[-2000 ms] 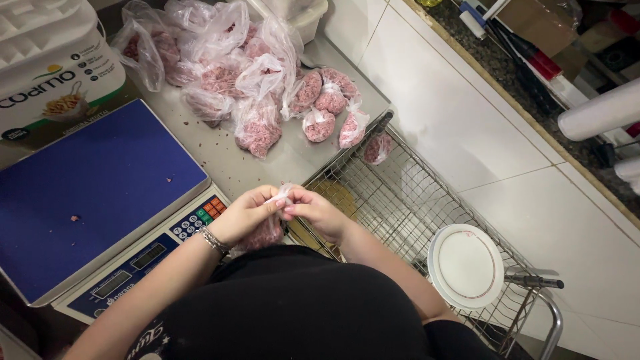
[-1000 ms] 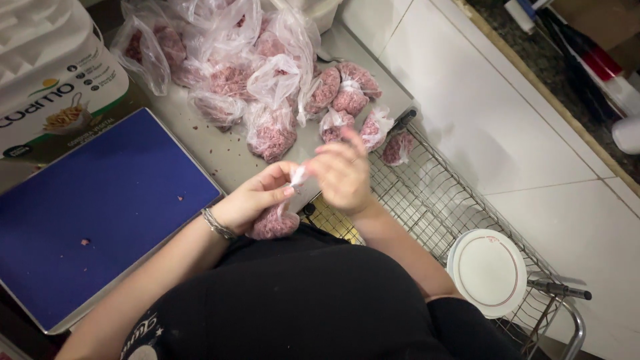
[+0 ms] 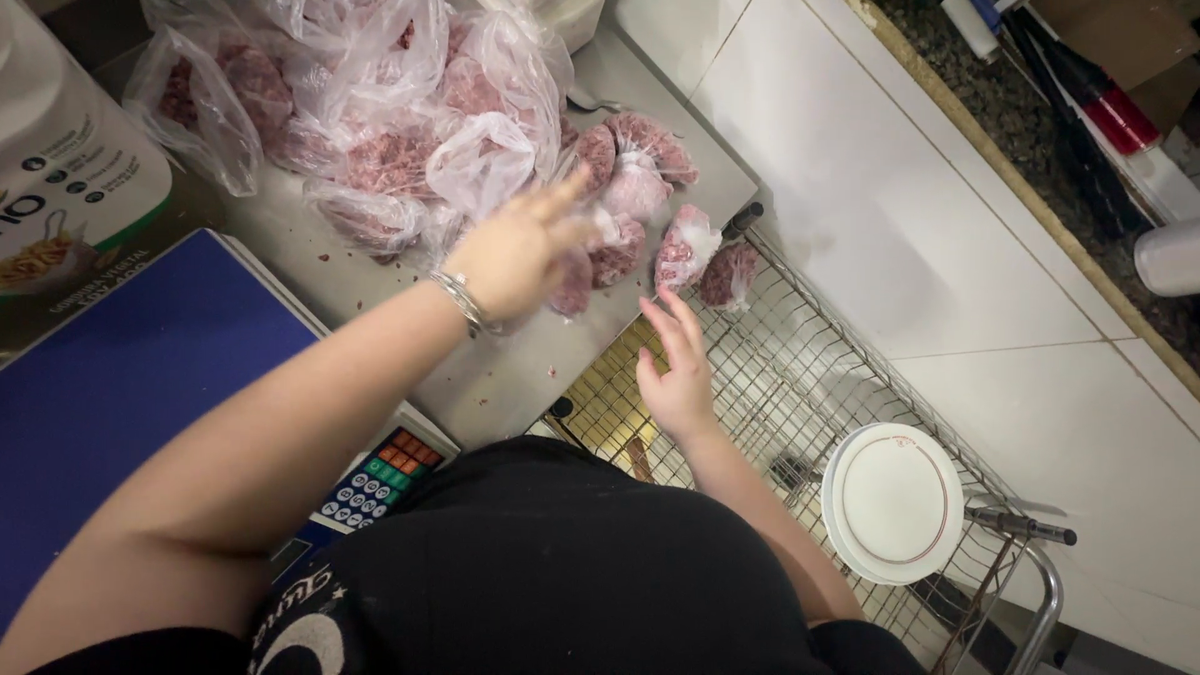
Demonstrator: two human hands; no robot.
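Note:
My left hand (image 3: 520,248), with a bracelet at the wrist, reaches over the metal table (image 3: 469,394), blurred, its fingers spread near the tied plastic bags of ground meat. A bag of ground meat (image 3: 570,286) lies just under its fingers; whether they touch it cannot be told. My right hand (image 3: 680,375) is raised over the wire rack, fingers apart and holding nothing. Beyond its fingertips are a knotted bag (image 3: 686,248) at the table's edge and another bag (image 3: 729,277) over the rack. Several larger bags of ground meat (image 3: 389,159) are heaped at the back.
A digital scale with a blue platform (image 3: 159,375) is at the left, next to a white plastic bucket (image 3: 75,141). White plates (image 3: 891,502) rest on the wire rack (image 3: 778,394) at the right. A tiled wall (image 3: 937,234) rises behind it. A spoon (image 3: 595,103) lies near the bags.
My hands held a small bag of meat close to my body; my left hand has moved out to the bags on the table and my right hand has come away from it with its fingers apart.

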